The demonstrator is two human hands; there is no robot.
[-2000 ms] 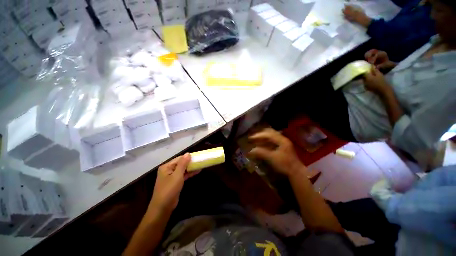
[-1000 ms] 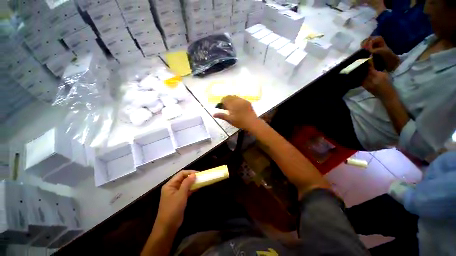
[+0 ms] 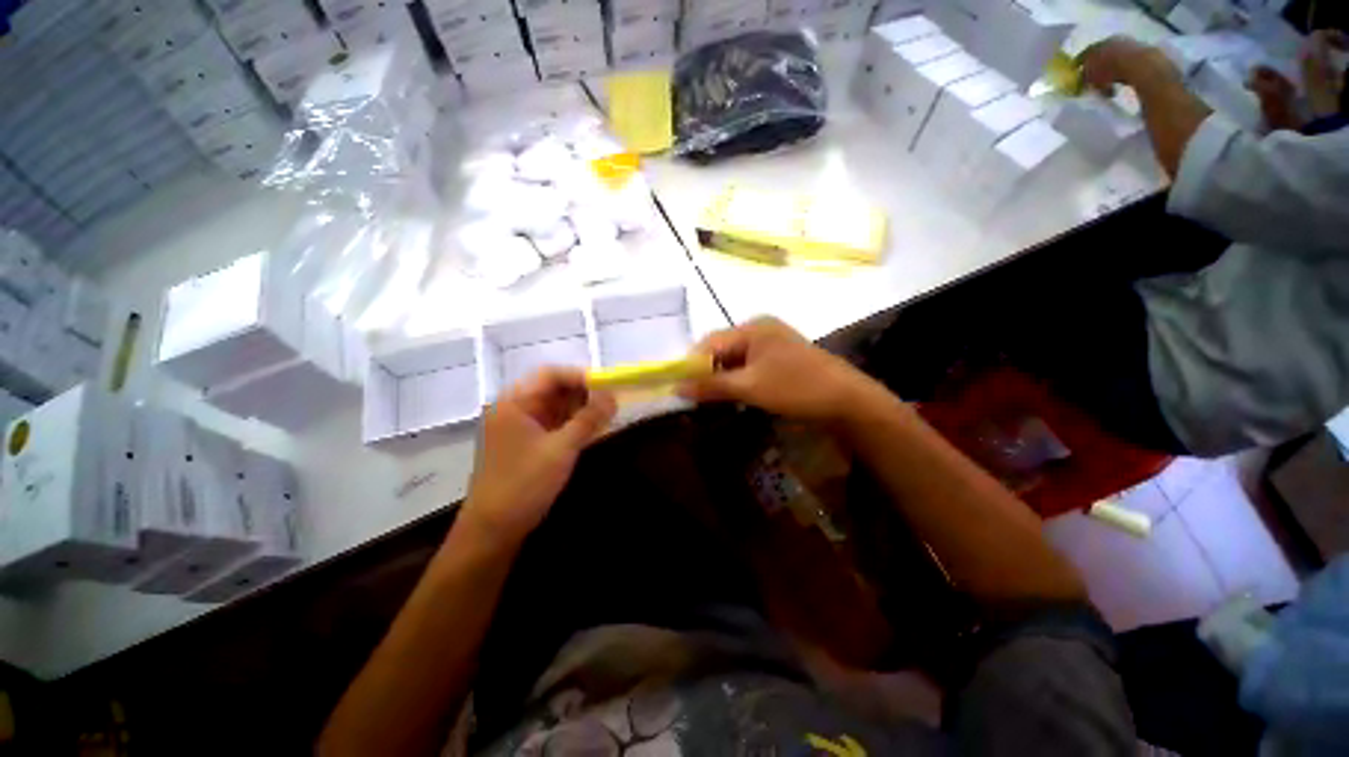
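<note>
My left hand (image 3: 536,444) holds the left end of a yellow strip (image 3: 647,376) at the table's front edge. My right hand (image 3: 769,370) is at the strip's right end, its fingers on it. The strip looks narrow, bright yellow on top and paler below; its exact form is blurred. Three open white box trays (image 3: 422,388) stand in a row just behind my hands, the right ones partly hidden by them.
Yellow sheets (image 3: 836,229) lie right of the table seam with a dark slim tool. White pieces (image 3: 548,215) are heaped behind the trays. Closed white boxes (image 3: 59,473) stand left. A black bag (image 3: 750,92) lies at the back. Another person's arm (image 3: 1169,104) reaches in at right.
My right hand has come back from the yellow sheets to the strip in my left hand. Both hands are now together, higher in view. The person at right now reaches over the table.
</note>
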